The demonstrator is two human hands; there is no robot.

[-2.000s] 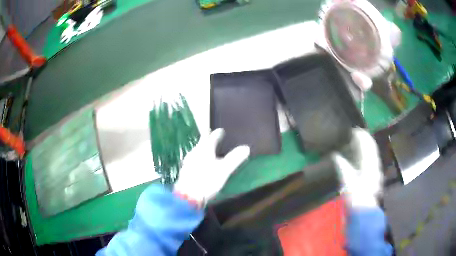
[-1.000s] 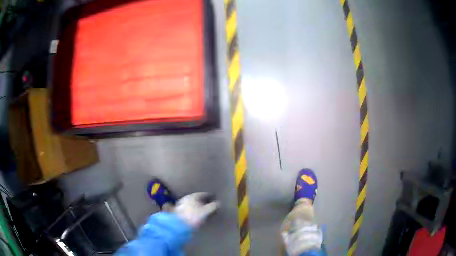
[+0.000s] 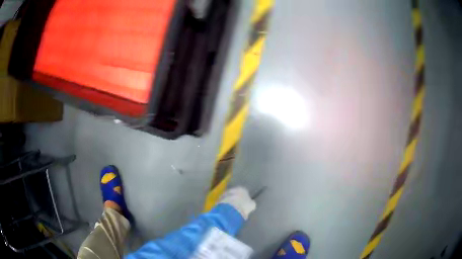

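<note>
My left hand (image 3: 238, 201), in a white glove and blue sleeve, reaches low over the grey floor beside the yellow-black tape. Its fingers look closed on a thin dark strip (image 3: 260, 192), whose short end sticks out past the fingertips. The rest of the strip is hidden by the hand, and blur hides the exact grip. My right hand is not in view.
A black bin with a red inside (image 3: 104, 45) stands at the upper left, with cardboard (image 3: 33, 101) beside it. A metal frame (image 3: 50, 187) is at the lower left. My blue shoes (image 3: 111, 187) are on the floor. A second tape line (image 3: 416, 109) runs at the right.
The view has turned and shifted. My left hand has moved to the thin dark strip that lay on the floor, and the strip's angle has changed. My right hand has left the view.
</note>
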